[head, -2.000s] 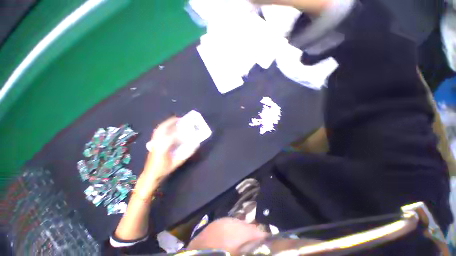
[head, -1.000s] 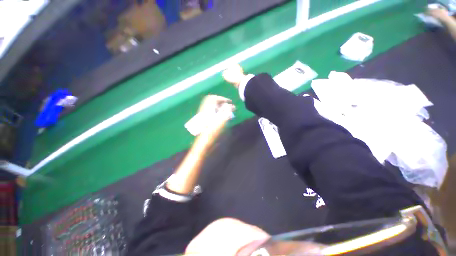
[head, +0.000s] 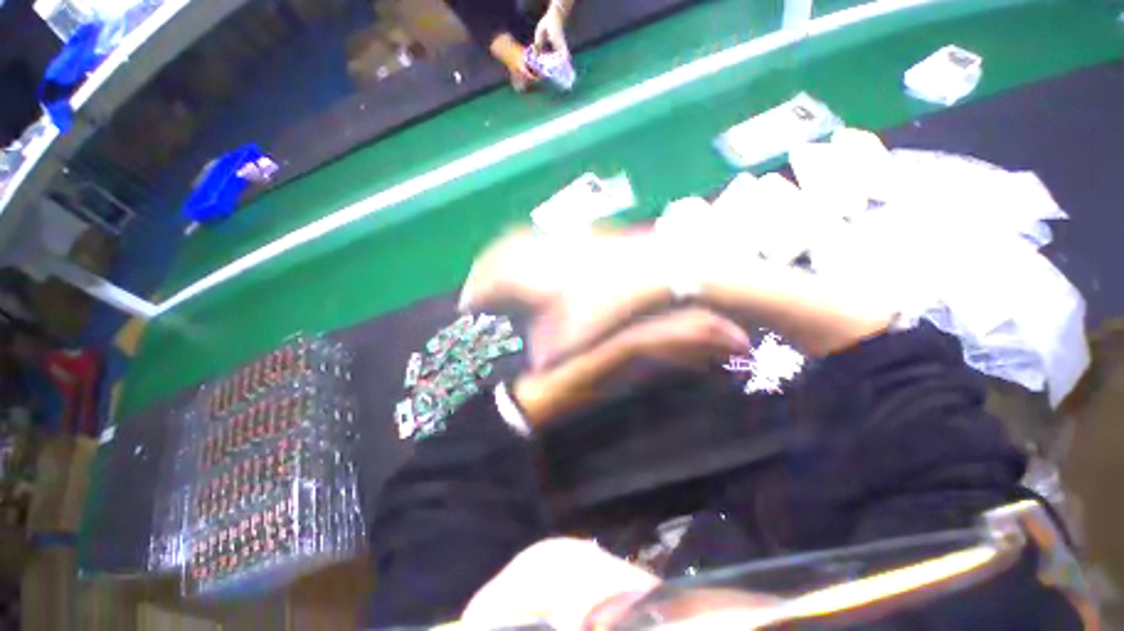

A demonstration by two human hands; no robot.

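My two forearms cross over the black mat and both hands are blurred. My left hand reaches right, its fingertips beside a heap of tiny white plastic parts. My right hand lies across to the left, above the pile of green circuit boards. I cannot tell whether either hand holds anything. White housings lie bunched with cloudy plastic bags at the right. A white unit lies on the green belt just beyond my hands.
Stacked clear blister trays with rows of boards stand at the left bench end. Two more units lie on the belt. Across the white rail, another person's hands hold a small object. A blue item lies behind the rail.
Both hands have come back from the belt to above the mat and now cross. A white unit lies on the belt near where they were. The other person's hands have come into view across the belt.
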